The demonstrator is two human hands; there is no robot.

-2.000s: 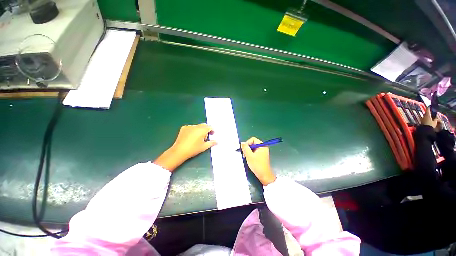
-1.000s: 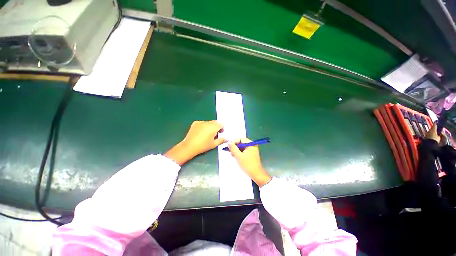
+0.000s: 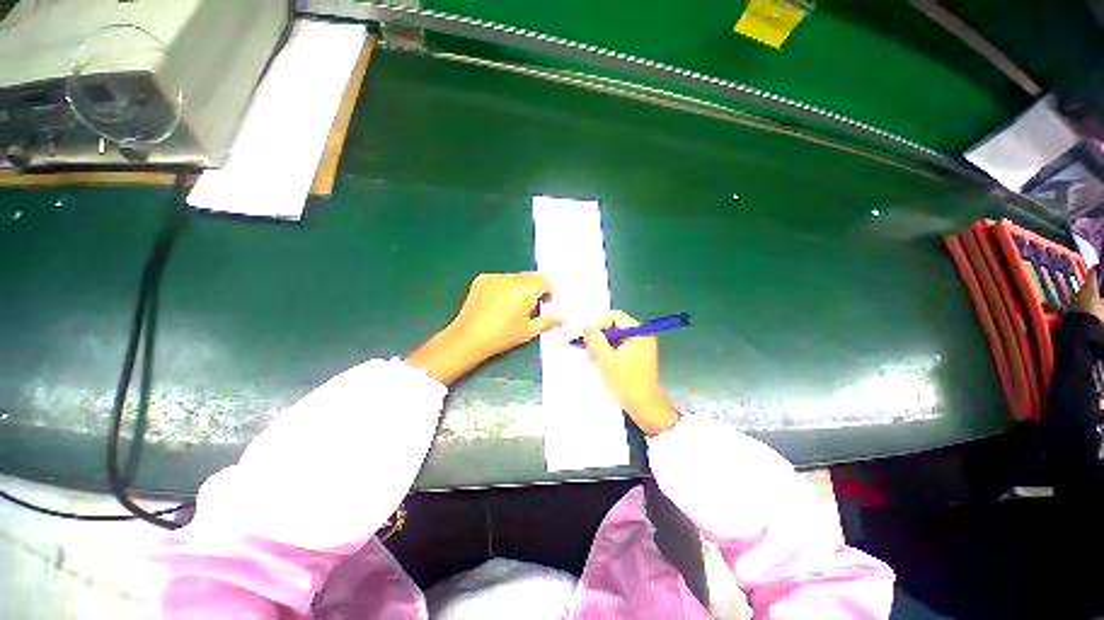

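A long narrow white paper strip lies flat on the green bench top in front of me, its near end close to the bench edge. My left hand rests on the strip's left edge, with thumb and fingertips on the paper. My right hand holds a dark-blue pen between thumb and fingers. The pen's tip points left onto the middle of the strip, and its rear end sticks out to the right. Any writing on the strip is too small to tell.
A cream metal machine stands at the far left beside a white paper stack on a tan board. A black cable hangs over the bench edge. Red-orange trays stand at the right, where another person's hand shows. A yellow tag hangs above.
Over the last second the pen tip and right hand have shifted a little to the right on the strip. The left hand stays on the paper. The whole view has also shifted slightly.
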